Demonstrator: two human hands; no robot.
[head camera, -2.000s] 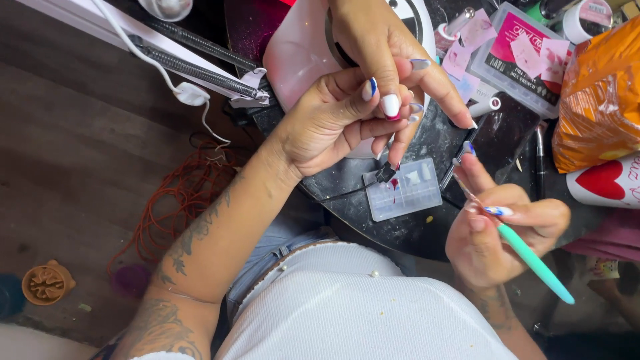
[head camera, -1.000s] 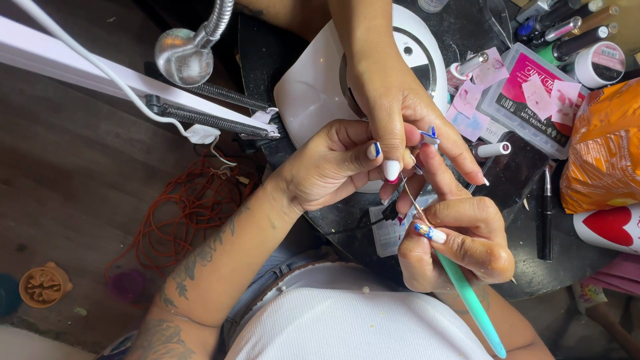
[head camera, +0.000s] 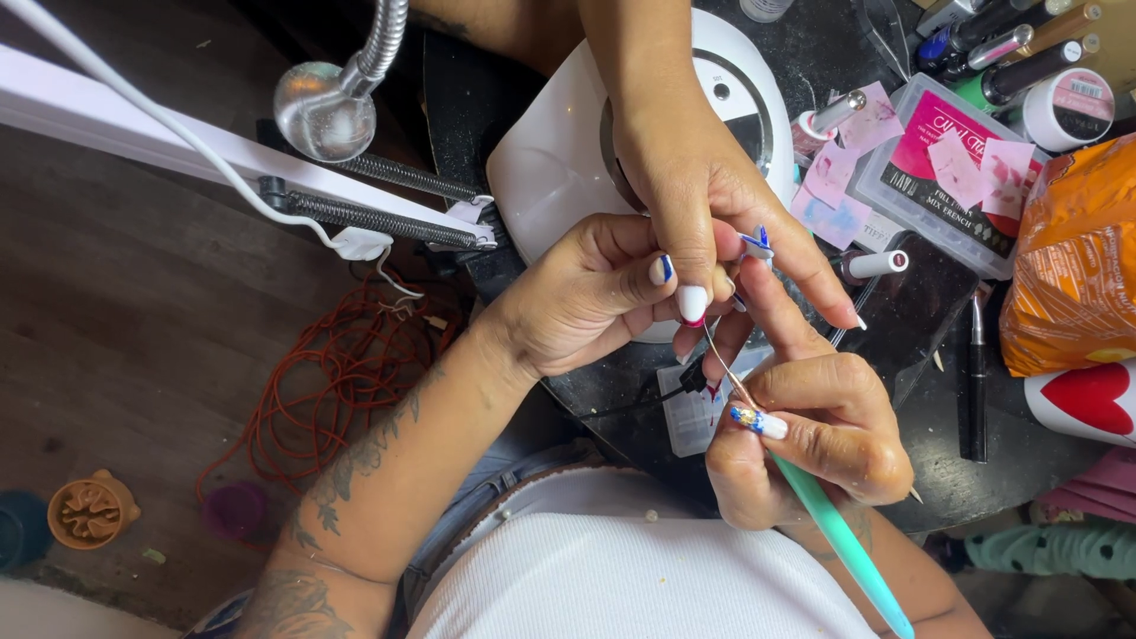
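My left hand (head camera: 590, 302) grips the thumb of another person's hand (head camera: 683, 169), which reaches in from the top. That thumb has a white nail (head camera: 691, 303) with magenta at its tip. Between the fingers of my right hand (head camera: 812, 444) is a fine liner brush with a turquoise handle (head camera: 839, 537); its thin tip meets or nearly meets the magenta edge. Beneath the hands, a clear plastic palette (head camera: 683, 417) with magenta smears lies partly hidden on the black table (head camera: 950, 479). A white nail lamp (head camera: 555, 160) stands behind my left hand.
Pink paper pieces (head camera: 874, 115) lie around a clear nail-tip box (head camera: 967, 222). Polish bottles (head camera: 1003, 49), an orange plastic package (head camera: 1074, 266), a heart-printed cup (head camera: 1034, 395) and a black brush (head camera: 977, 382) are at the right. At the left are a white lamp arm (head camera: 222, 146) and an orange cord (head camera: 311, 390) on the floor.
My right hand has moved left with the brush, from over the table's right part to the other person's thumbnail. My left hand still holds that thumb. The view has shifted slightly.
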